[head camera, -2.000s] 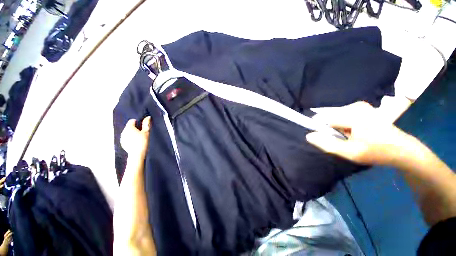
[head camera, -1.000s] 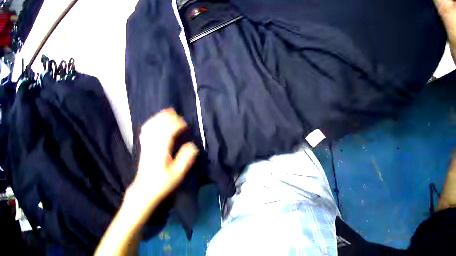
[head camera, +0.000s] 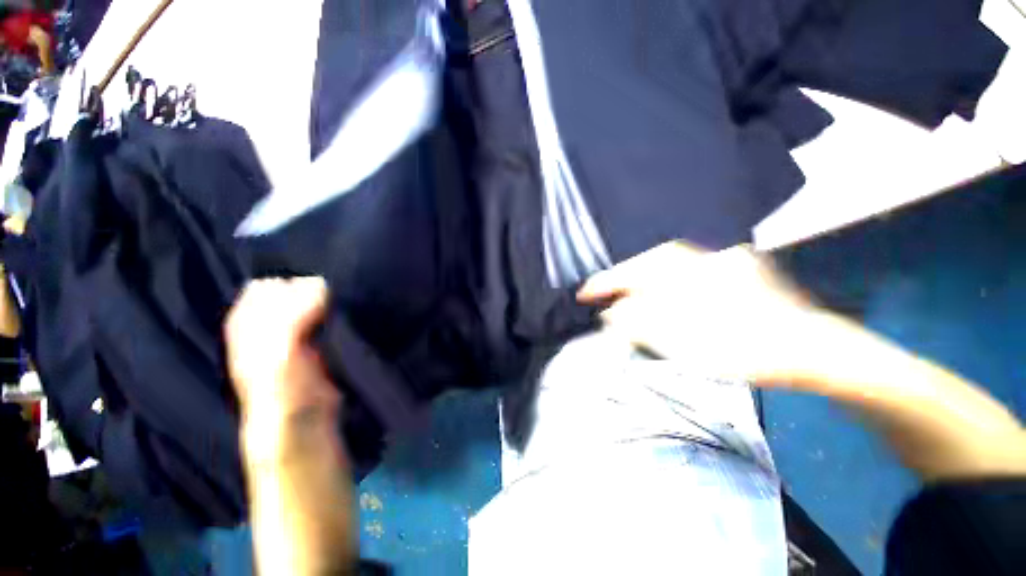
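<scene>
A dark navy jacket (head camera: 664, 124) lies on the white table and hangs over its near edge towards my lap. Its white edging (head camera: 546, 124) runs down the right front, and a blurred white strip flares out at the left front. The dark lining shows between the fronts. My left hand (head camera: 281, 338) is closed on the jacket's left front edge, blurred. My right hand (head camera: 686, 304) is at the lower end of the right edging, with fingertips on the front edge near the hem. No tool can be made out in either hand.
Dark garments hang in a bunch (head camera: 135, 270) at the left, with hooks on top. The white table (head camera: 889, 169) shows behind and right of the jacket. Blue floor (head camera: 923, 270) lies at the right. My light-coloured lap is below. Part of another person shows at the far left.
The right front has been folded over towards the right and the left front now swings out. My right hand has come in from the right edge to the hem. My left hand has moved left.
</scene>
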